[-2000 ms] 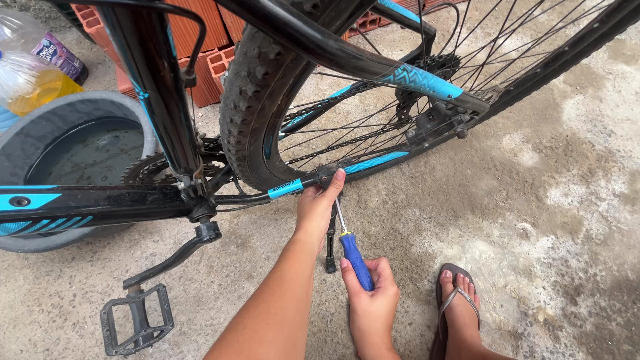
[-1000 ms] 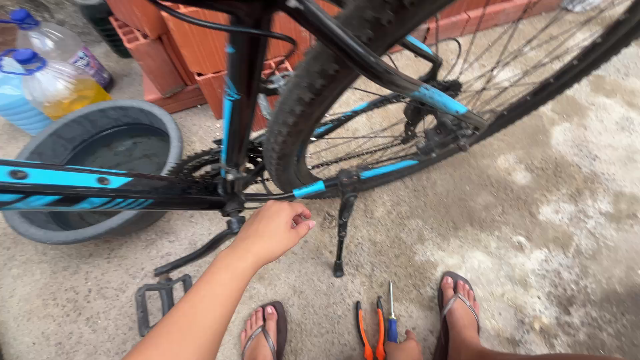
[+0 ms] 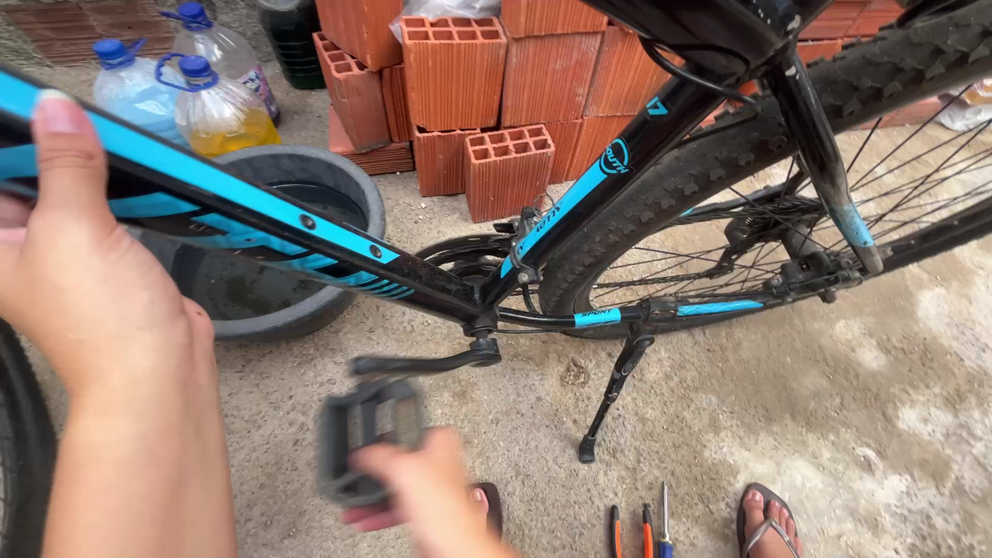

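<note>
My left hand (image 3: 108,256) grips the down tube (image 3: 256,213) of a black and blue bicycle, thumb over its top face. Blurred by motion, my right hand (image 3: 422,488) has its fingers on the bicycle pedal (image 3: 370,434), at the end of the crank arm (image 3: 426,363). Right of the pedal, the kickstand (image 3: 614,391) is down with its foot on the concrete. Pliers with orange handles (image 3: 647,535) and a screwdriver (image 3: 665,519) with a blue handle lie on the ground at the bottom.
Behind the frame stand a grey tub (image 3: 364,194) of dark liquid, plastic bottles (image 3: 225,116) with blue caps and stacked hollow bricks (image 3: 508,170). The rear wheel's tyre (image 3: 666,186) is at the right. A sandalled foot (image 3: 767,523) is at the bottom right.
The screwdriver, in my right hand two seconds ago, now lies beside the pliers. My left hand has moved from beside the kickstand to the down tube; my right is now at the pedal.
</note>
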